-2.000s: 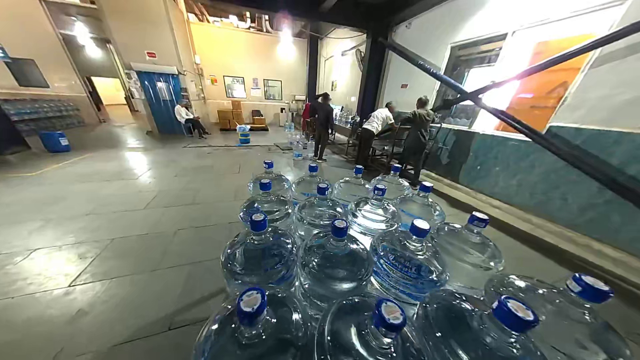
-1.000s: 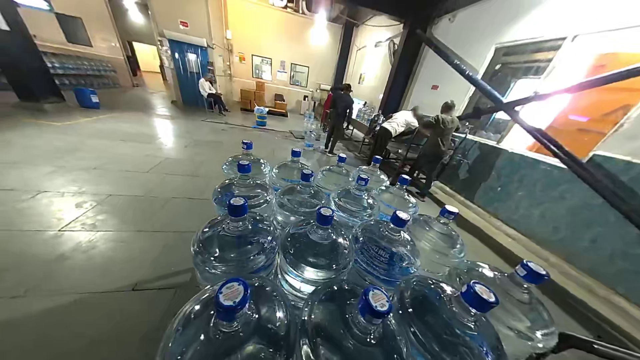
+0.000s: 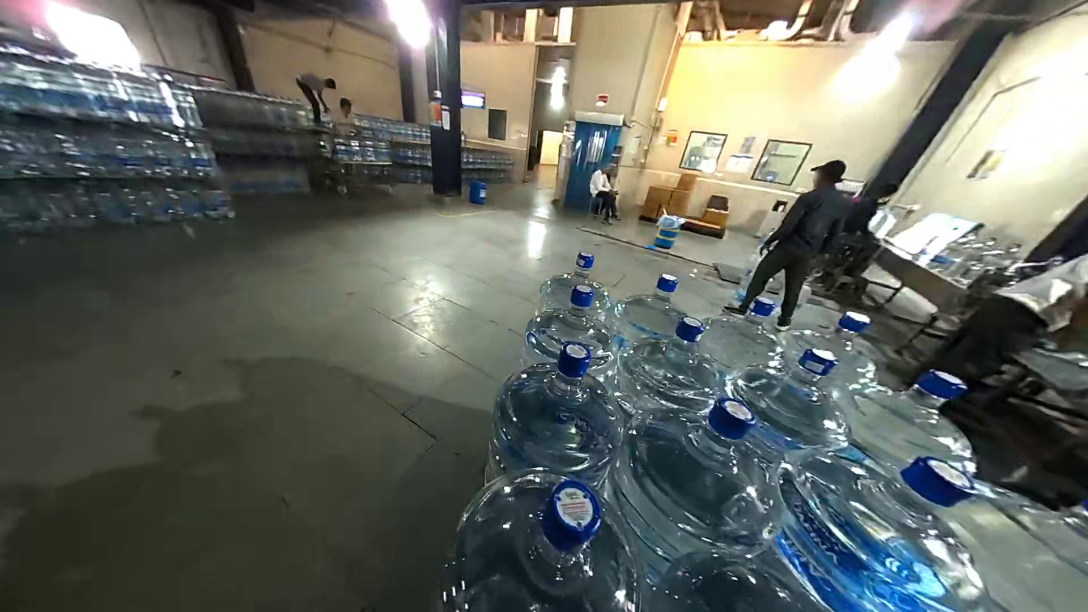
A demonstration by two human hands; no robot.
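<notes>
Neither my left hand nor my right hand shows in the head view, so what they hold or touch is hidden. Large clear plastic water bottles with blue caps stand upright, close together in rows, from the lower middle to the right. The nearest bottle (image 3: 544, 544) is cut off by the bottom edge. Behind it stands another bottle (image 3: 557, 421), with a third bottle (image 3: 697, 476) to its right. A bottle with blue print (image 3: 875, 527) fills the lower right.
Stone-tiled floor (image 3: 340, 297) lies left of the bottles. A person in dark clothes (image 3: 803, 238) stands beyond them, near a conveyor or bench at right. Another person sits by a blue strip-curtain doorway (image 3: 592, 153). Stacked bottles (image 3: 102, 144) line the far left; a dark pillar (image 3: 445, 102) rises beside a blue drum (image 3: 478, 193).
The view has swung left, bringing the stacked bottles and two people at the far left into sight. The grouped bottles now appear farther right.
</notes>
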